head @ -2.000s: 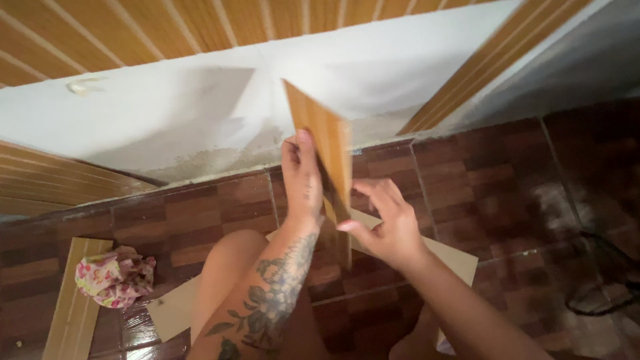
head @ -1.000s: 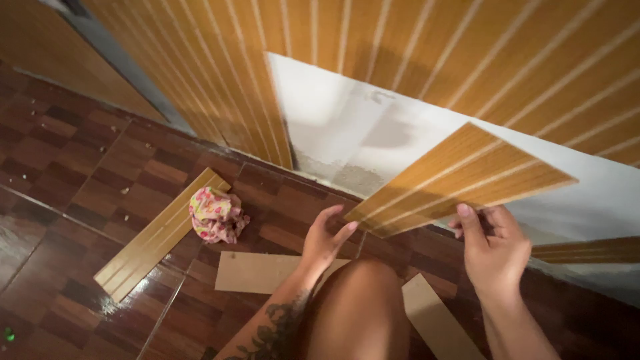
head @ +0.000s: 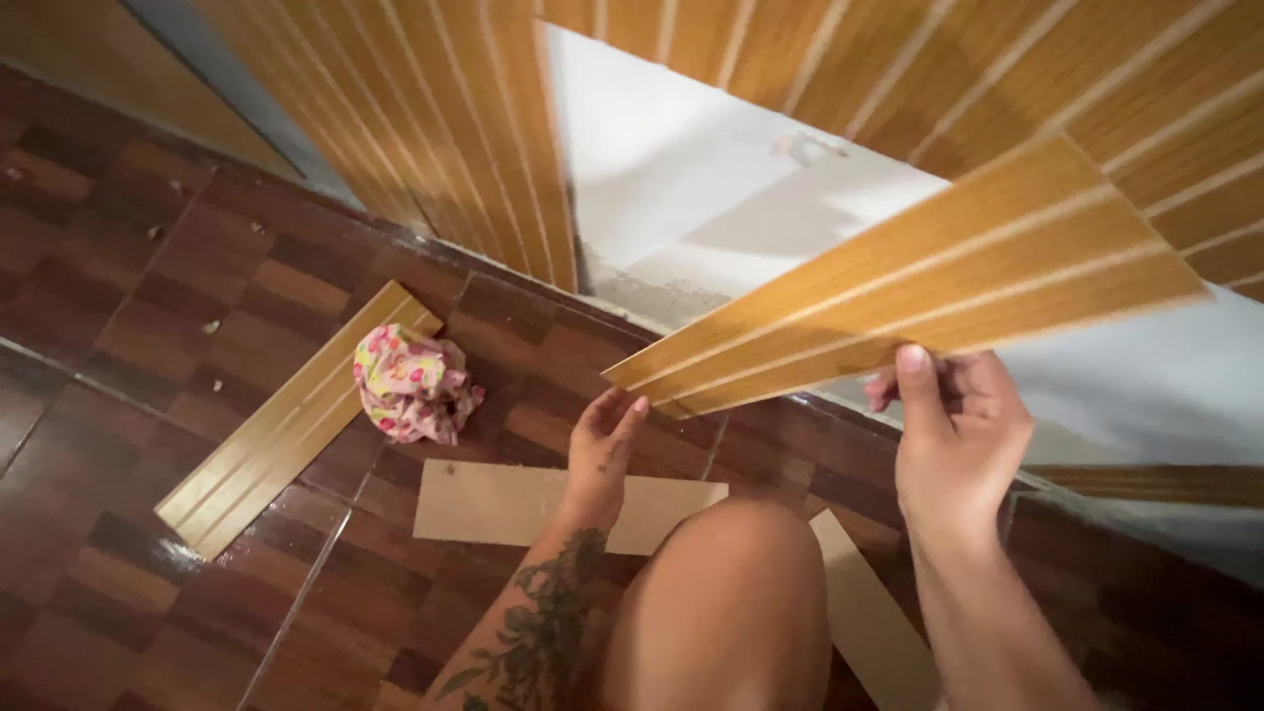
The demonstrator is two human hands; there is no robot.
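A wood-grain panel piece with pale grooves (head: 908, 276) is held up at a slant in front of the wall. My right hand (head: 958, 425) pinches its lower edge, thumb on the grooved face. At the panel's lower left end is my left hand (head: 607, 434), its thumb and fingertips at the corner. The piece's upper right part overlaps the grooved wall panelling (head: 750, 49) in view; whether they touch cannot be told. Behind it shows a bare white stretch of wall (head: 652, 148).
On the dark tiled floor (head: 286, 425) lie a grooved strip (head: 267, 444) with a crumpled floral cloth (head: 415, 385) on its upper end, and two plain-faced strips (head: 494, 499), (head: 869, 612) near my knee. More panelling (head: 464, 128) stands left of the bare wall.
The panel piece was upright between my hands two seconds ago; it now slants, its grooved face in view. My right hand has moved to its lower edge. The view has swung left.
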